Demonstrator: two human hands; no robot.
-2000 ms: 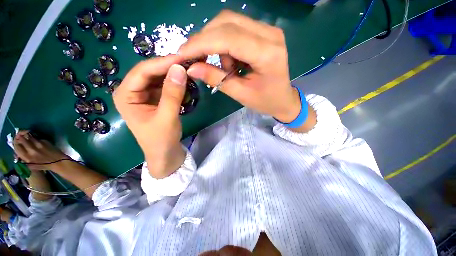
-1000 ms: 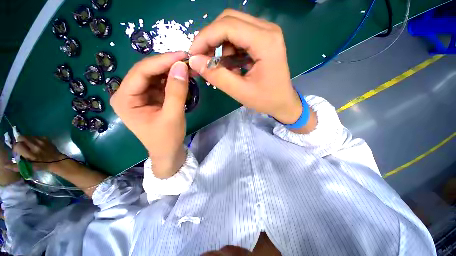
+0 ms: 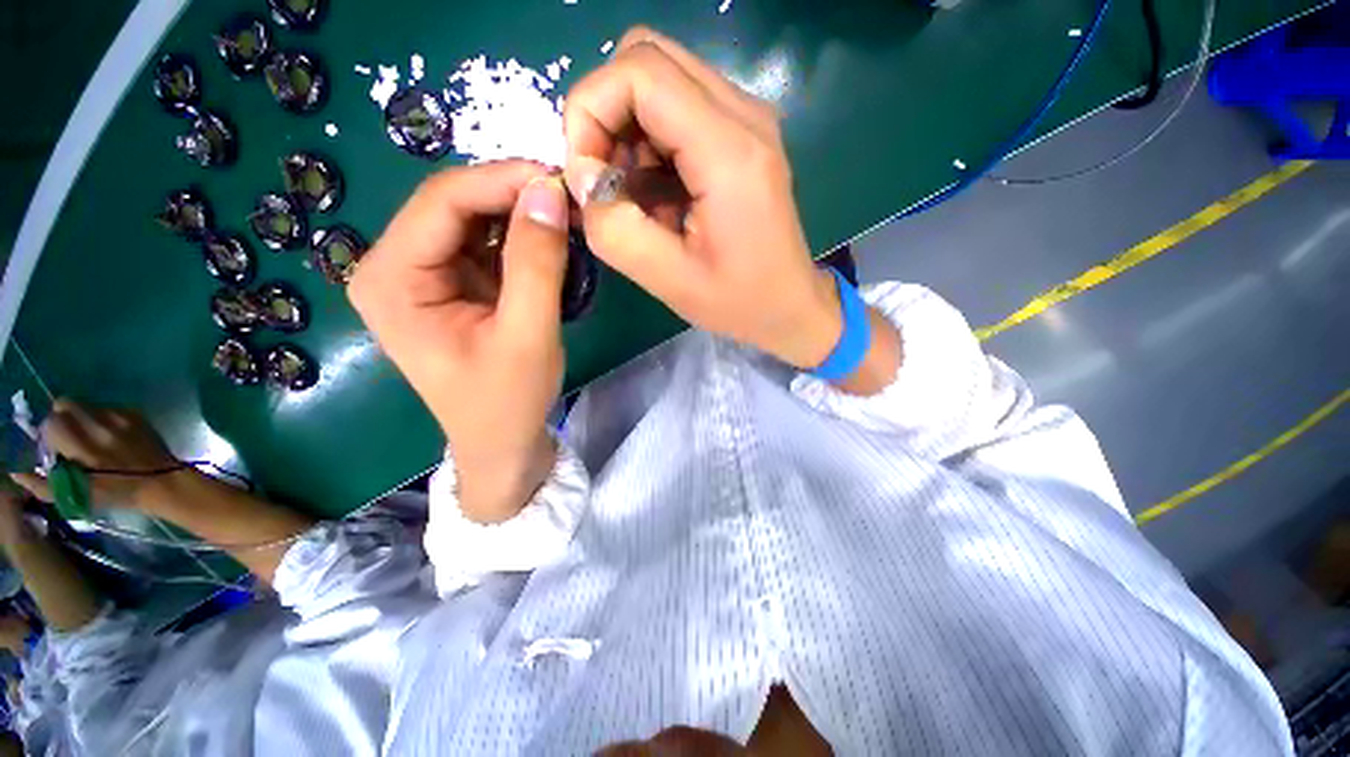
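My left hand (image 3: 481,289) pinches a tiny yellowish part (image 3: 551,179) between thumb and index fingertip. My right hand (image 3: 703,200) is close beside it, with the silver tweezers (image 3: 604,184) in its curled fingers, the metal end at the thumb. Whether the tweezers touch the small part cannot be told. A black round housing (image 3: 581,281) lies on the mat below my hands, mostly hidden by my left hand. White pads (image 3: 504,107) lie in a loose pile beyond my hands, with another black housing (image 3: 419,121) at the pile's left edge.
Several black housings (image 3: 277,222) lie on the green mat (image 3: 430,30) at left. Another worker's hands (image 3: 111,451) and smock sleeve are at lower left, with a green object and thin cables. A blue cable (image 3: 1059,96) crosses the right bench edge; a blue stool (image 3: 1273,89) stands beyond.
My right hand has turned and drawn its fingers in, and the tweezers' visible end has shifted left toward my left fingertips. The other worker's hands have moved.
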